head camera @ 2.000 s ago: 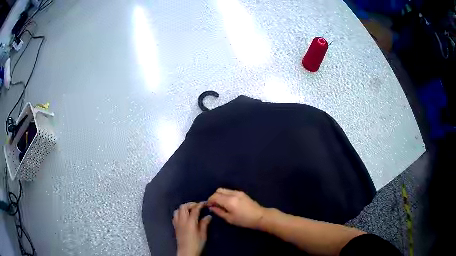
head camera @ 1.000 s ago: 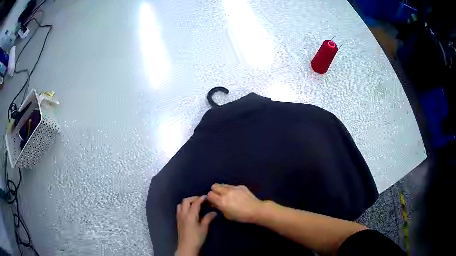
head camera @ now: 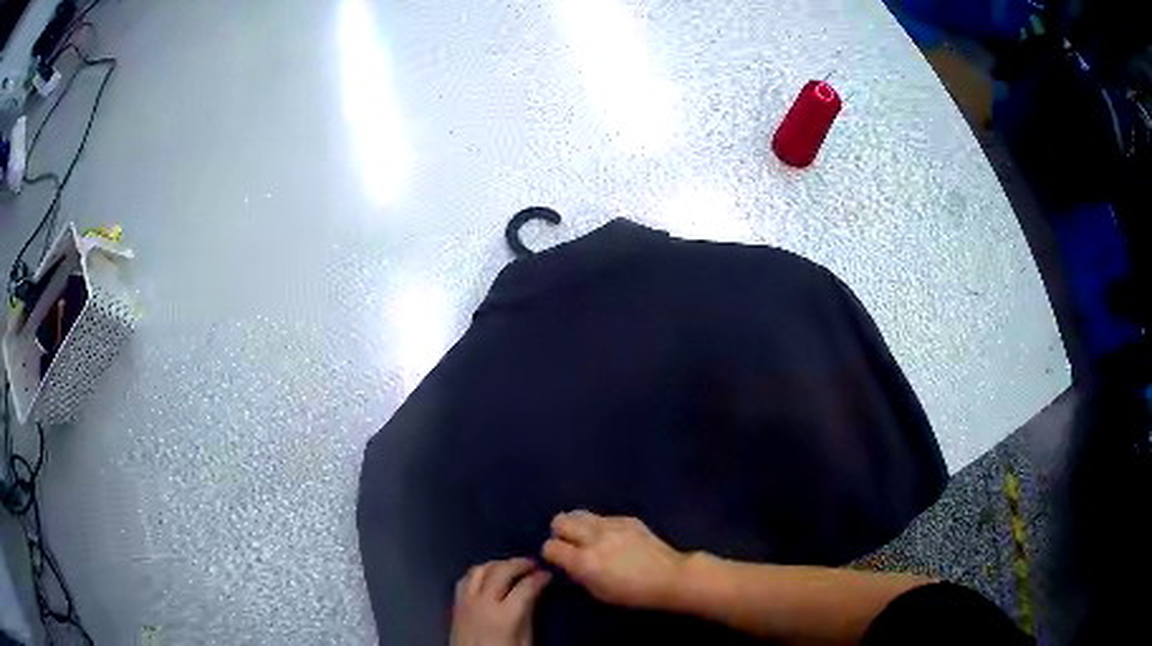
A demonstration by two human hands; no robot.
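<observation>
A dark jacket [head camera: 670, 366] lies on the glossy white table [head camera: 253, 379], with the black hook of a hanger [head camera: 532, 231] sticking out above its collar. My left hand [head camera: 495, 603] is at the bottom of the view, partly cut off by the edge, fingertips on the cloth. My right hand [head camera: 615, 555] is beside it, its fingers bent and pinching at the cloth. The fingertips of both hands almost meet on the jacket. Whether a thread is between them is too small to tell.
A red thread cone [head camera: 807, 124] is on the table at the upper right. A white perforated basket [head camera: 91, 347] with dark items stands at the left edge beside black cables [head camera: 63, 177]. Yellow floor tape [head camera: 1018, 555] shows on the speckled floor at the lower right.
Both hands have moved down along the jacket, towards the bottom of the view, still close together. The jacket and cone appear slightly higher in the view.
</observation>
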